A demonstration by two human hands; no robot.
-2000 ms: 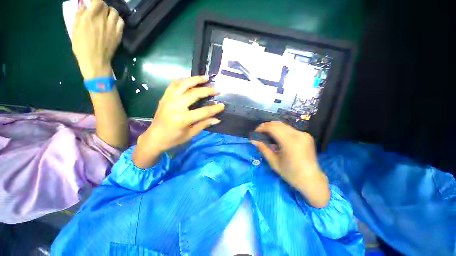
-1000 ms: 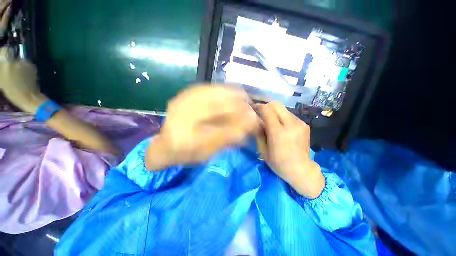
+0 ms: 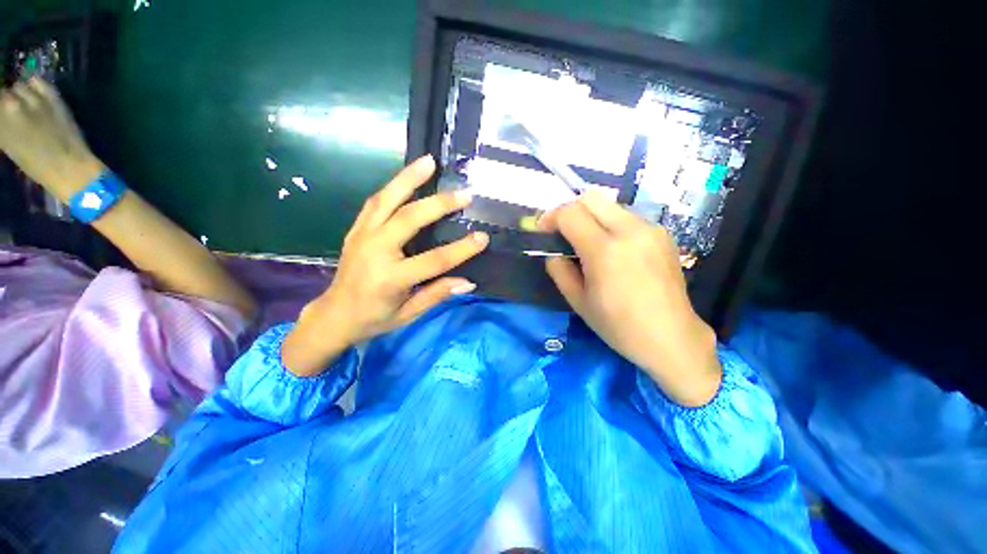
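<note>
The opened tablet (image 3: pixel 520 186) lies in its black foam tray (image 3: pixel 426 103), with white battery panels at left and middle and a speckled circuit board (image 3: pixel 720 162) at right. A flat ribbon cable (image 3: pixel 552 160) runs diagonally over the battery. My left hand (image 3: pixel 395 254) is spread, its fingertips on the tray and the tablet's near left edge, holding nothing visible. My right hand (image 3: pixel 633 287) is at the tablet's near edge. A small yellow piece (image 3: pixel 529 224) shows at its fingertips; whether it is gripped cannot be told. The right palm is hidden.
A neighbour's arm with a blue wristband (image 3: pixel 97 197) reaches to another device at the far left. Small white scraps (image 3: pixel 286 193) lie on the green mat (image 3: pixel 260 65). A pinkish sleeve (image 3: pixel 119 357) is at left, blue cloth (image 3: pixel 866 433) at right, and darkness beyond the tray.
My hands were together in a blur at the near edge a second ago. They have parted: the left has moved back to the tray's left side, and the right reaches over the tablet's near edge.
</note>
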